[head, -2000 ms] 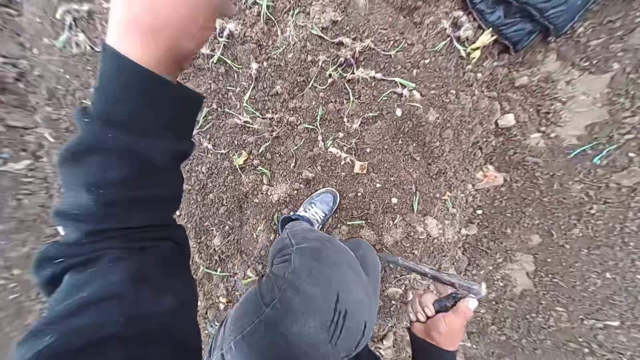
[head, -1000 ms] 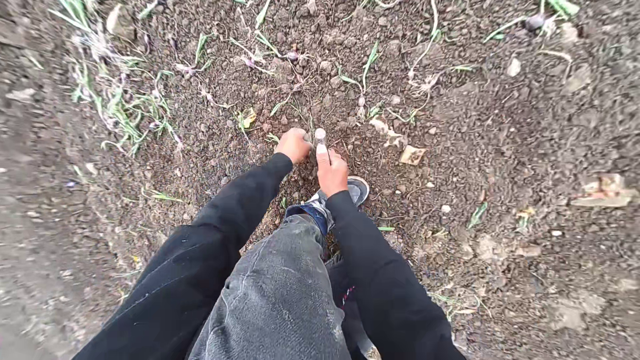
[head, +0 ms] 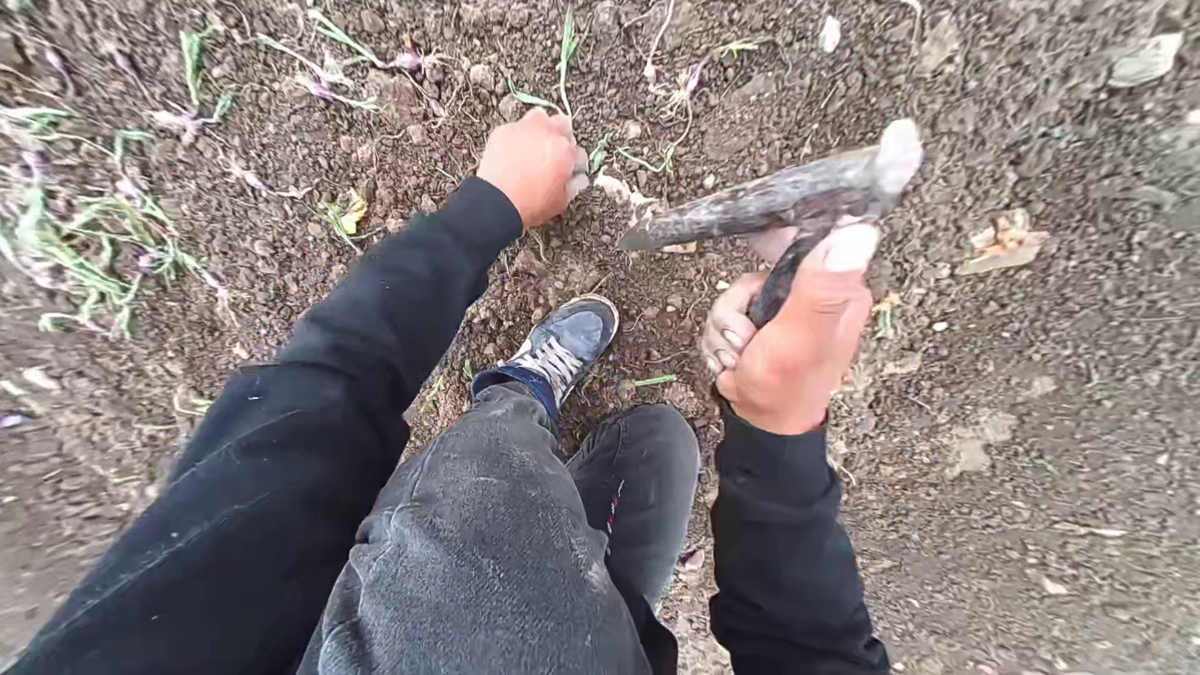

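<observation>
My left hand (head: 534, 167) is low over the soil at upper centre, its fingers curled and their tips hidden. Thin green leaves of an onion seedling (head: 566, 61) show just beyond its knuckles; whether the fingers pinch that plant cannot be seen. At right, my right hand (head: 797, 328) is wrapped around the dark grip of a short digging hand tool (head: 759, 204). The tool's long, soil-stained head tapers to a point at the left, above the ground, and has a pale, blunt end at the right. More purple onion seedlings (head: 410, 61) lie on the soil near my left hand.
A heap of onion seedlings (head: 84, 248) lies at far left. My shoe (head: 572, 339) stands on the crumbly soil (head: 994, 394) between my arms, with my bent knees below. Dry leaf scraps (head: 1005, 242) lie at right, and a yellowed leaf (head: 350, 214) left of my left hand.
My hands were close together at the soil a second ago; now my right hand is apart to the right with the tool raised. My left hand remains low at the soil.
</observation>
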